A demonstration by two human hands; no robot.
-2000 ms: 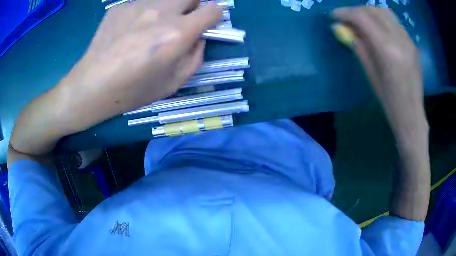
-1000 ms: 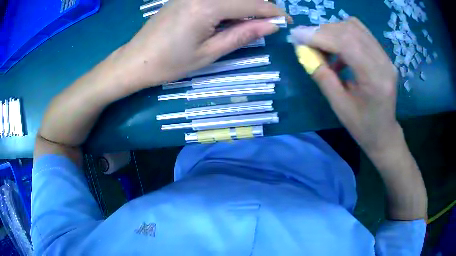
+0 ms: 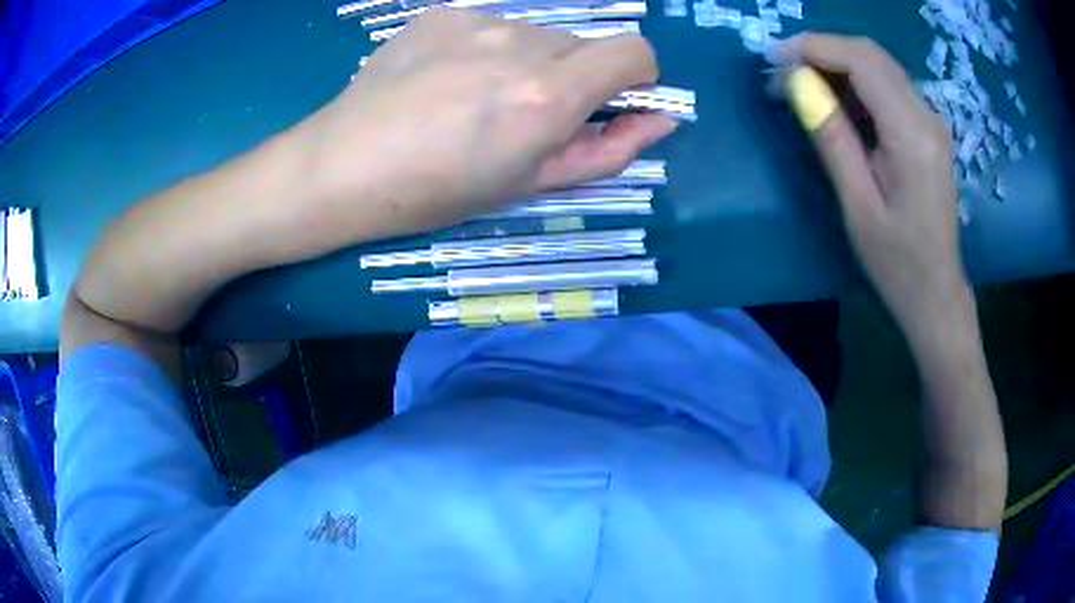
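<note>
My left hand point(image 3: 472, 112) pinches a silver metal rod point(image 3: 674, 104) between thumb and fingers, its end sticking out to the right. My right hand point(image 3: 878, 147), with yellow wrap on the thumb and a pale cover on the index fingertip, is at the near edge of the whitish end caps point(image 3: 760, 26). Its thumb and index tips are close together; whether a cap is between them is too blurred to tell. Several silver rods point(image 3: 554, 278) lie parallel in front of me, some partly hidden under my left hand. A yellow-taped rod point(image 3: 519, 307) lies at the bench edge.
A second scatter of whitish caps point(image 3: 969, 88) lies at the right of the dark green bench mat point(image 3: 731, 224). A blue tray point(image 3: 106, 53) is at upper left. A short row of white-silver pieces point(image 3: 19, 253) lies far left. A blue crate with clear plastic is at lower left.
The right hand has moved right and away from the left hand, to the scattered caps. The left hand has lowered slightly, and the rod's end now shows more clearly in its fingers.
</note>
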